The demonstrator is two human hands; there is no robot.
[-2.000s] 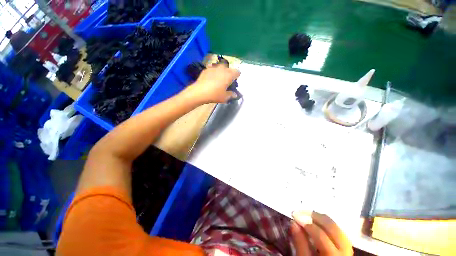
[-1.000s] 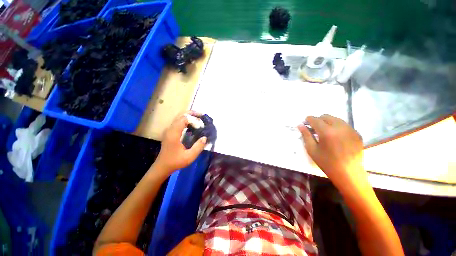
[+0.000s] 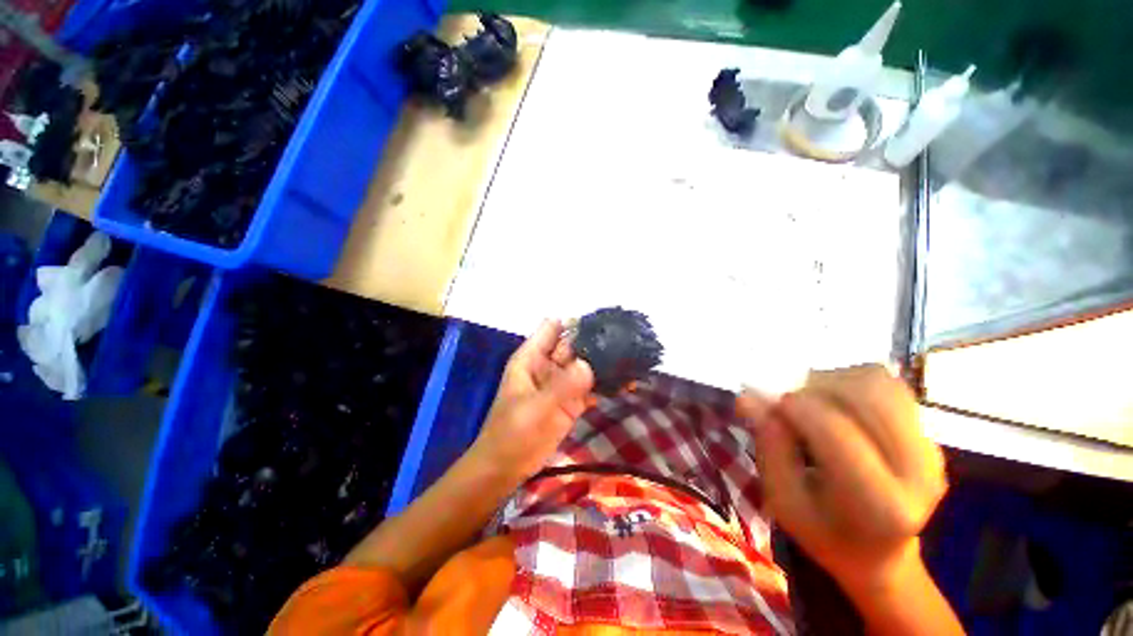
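Observation:
A round black spiky assembly (image 3: 618,347) is in the fingers of my left hand (image 3: 543,395), over the lap at the front edge of the white work sheet (image 3: 646,211). My right hand (image 3: 851,466) is to the right of it, apart from it, with curled fingers and blurred. Whether it holds something small cannot be told. White covers show on fingertips.
Blue bins with black parts stand at left, one raised (image 3: 292,186) and one low beside the lap (image 3: 186,435). Loose black parts (image 3: 460,65) lie on the wooden strip. Glue bottles (image 3: 932,118), a tape roll (image 3: 830,139) and a black piece (image 3: 733,102) are at the back right.
My left hand has come from the loose parts at the back left to over the lap, now with a black assembly. My right hand has moved from the sheet towards the front edge. The view has shifted.

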